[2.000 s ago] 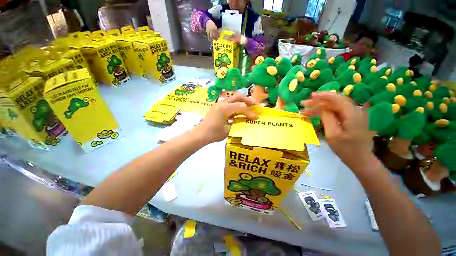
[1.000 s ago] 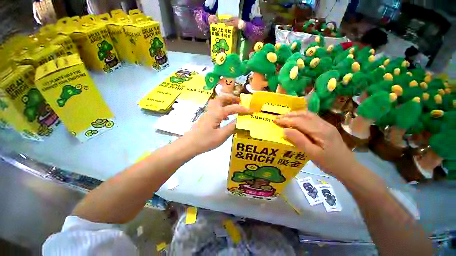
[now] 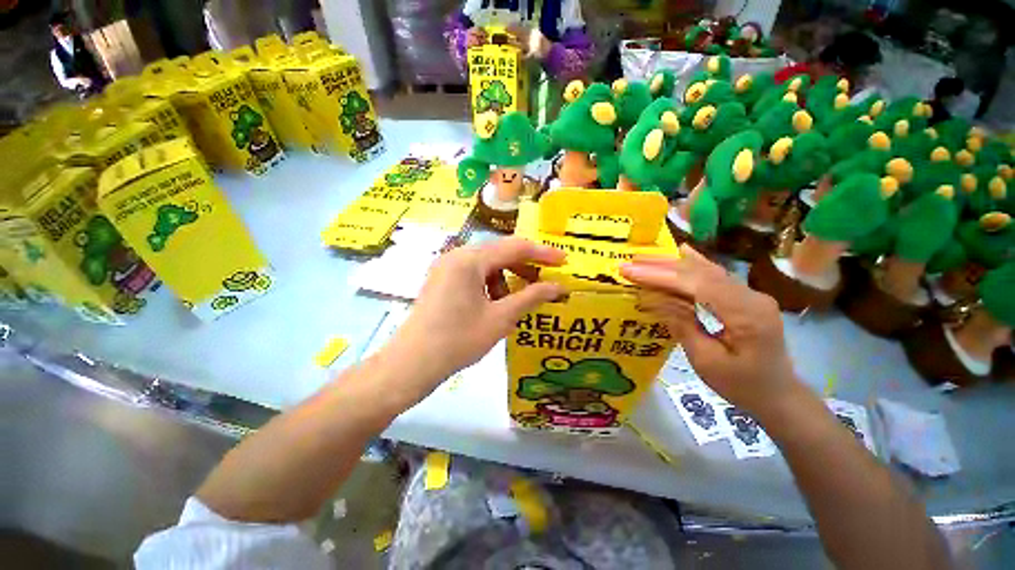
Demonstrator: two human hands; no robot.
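A yellow gift box (image 3: pixel 573 384) stands upright on the table in front of me, its printed front towards me. Its handle panel (image 3: pixel 601 214) stands up at the back of the top. The top flap (image 3: pixel 579 262) lies folded over the box top, its front edge by my fingers. My left hand (image 3: pixel 479 301) has its fingers and thumb on the flap's left front edge. My right hand (image 3: pixel 712 312) has its fingers on the right front edge and the box's right side. The inside of the box is hidden.
Plush tree toys (image 3: pixel 846 217) crowd the table's right. Finished boxes (image 3: pixel 184 234) stand at left. Flat box blanks (image 3: pixel 384 217) lie behind my left hand. Insert cards (image 3: pixel 746 429) lie right of the box. A person stands across the table behind another yellow box (image 3: pixel 493 78).
The top flap has gone from raised to folded down, and the handle panel now stands up behind it. Both hands have moved to the front top edge.
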